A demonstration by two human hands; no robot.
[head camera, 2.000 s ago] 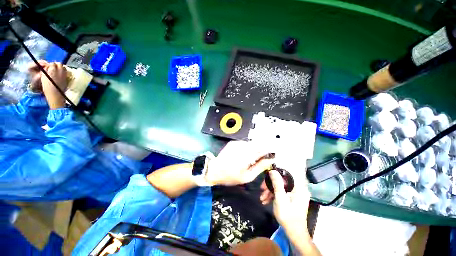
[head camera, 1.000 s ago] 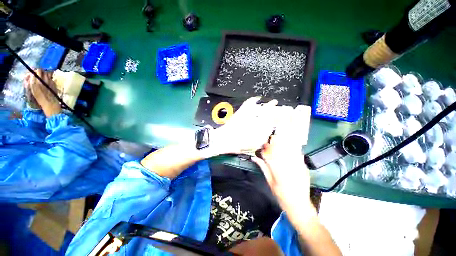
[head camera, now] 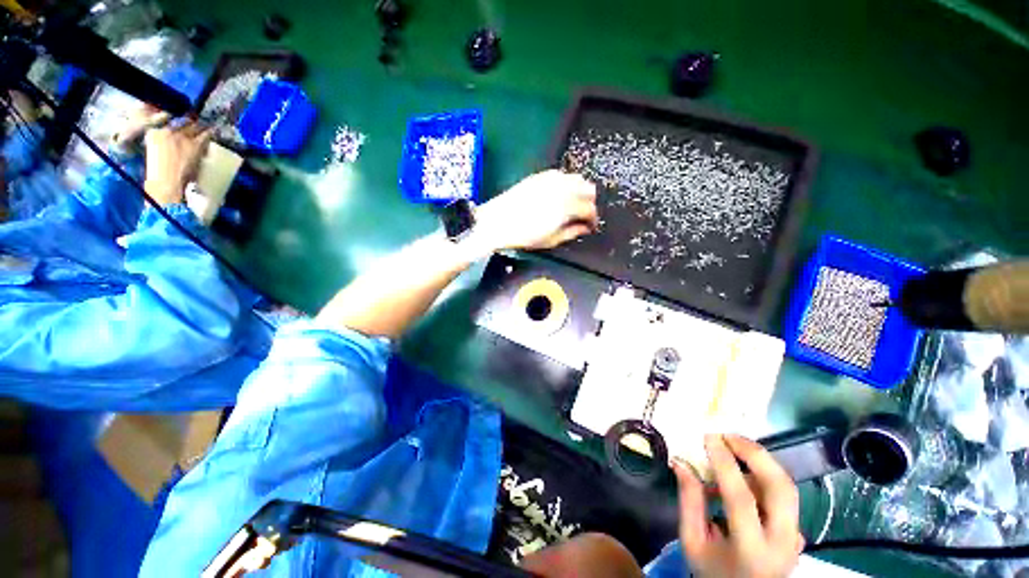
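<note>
The white fixture (head camera: 728, 378) lies in front of me. A black ring-ended arm (head camera: 635, 448) lies on it, its ring at the fixture's near edge. My left hand (head camera: 553, 211) is over the left side of the black tray (head camera: 779, 243) of small silver pieces, fingertips bent down at the pieces; whether it pinches one cannot be told. My right hand (head camera: 739, 508) is at the fixture's near right edge, fingers apart, close to the ring, with nothing seen in it. A dark plate with a yellow-orange ring (head camera: 542, 306) adjoins the fixture.
Blue bins stand left (head camera: 448, 160) and right (head camera: 852, 316) of the tray. The electric screwdriver (head camera: 970, 298) hangs over the right bin. A round-headed black unit (head camera: 880, 449) and clear blister tray (head camera: 970, 395) lie right. Another worker's blue sleeve (head camera: 124, 327) is at left.
My left hand has moved from the fixture up to the black tray. My right hand has drawn back toward me. The ring-ended arm now shows on the fixture. The view has shifted and turned.
</note>
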